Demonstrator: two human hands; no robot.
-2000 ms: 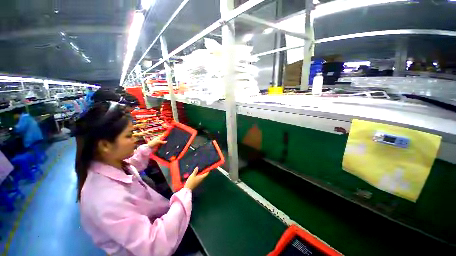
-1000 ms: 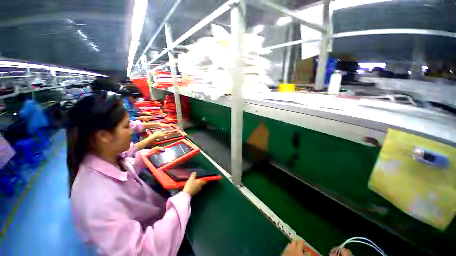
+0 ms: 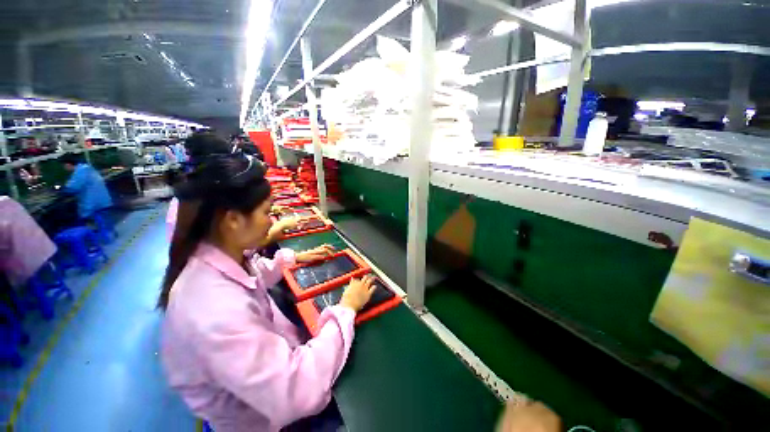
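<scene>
My left hand [image 3: 528, 416] shows at the bottom edge, right of the middle, cut off by the frame. Only its back and knuckles show, so what the fingers hold is hidden. A small piece of white cord [image 3: 582, 429] shows just right of it at the bottom edge. My right hand is out of the picture. No tray or tablet of my own is visible in front of me.
A person in a pink smock [image 3: 253, 337] sits at left, both hands on a red tray [image 3: 306, 314] with two tablets on the green line [image 3: 414, 371]. A white post [image 3: 420, 169], raised shelf [image 3: 540, 175] and yellow sheet [image 3: 718, 295] stand beyond.
The neighbour's tray has gone from raised to flat on the line. My right hand, seen a second ago near white cords, has left view. The red tray at the bottom is out of view.
</scene>
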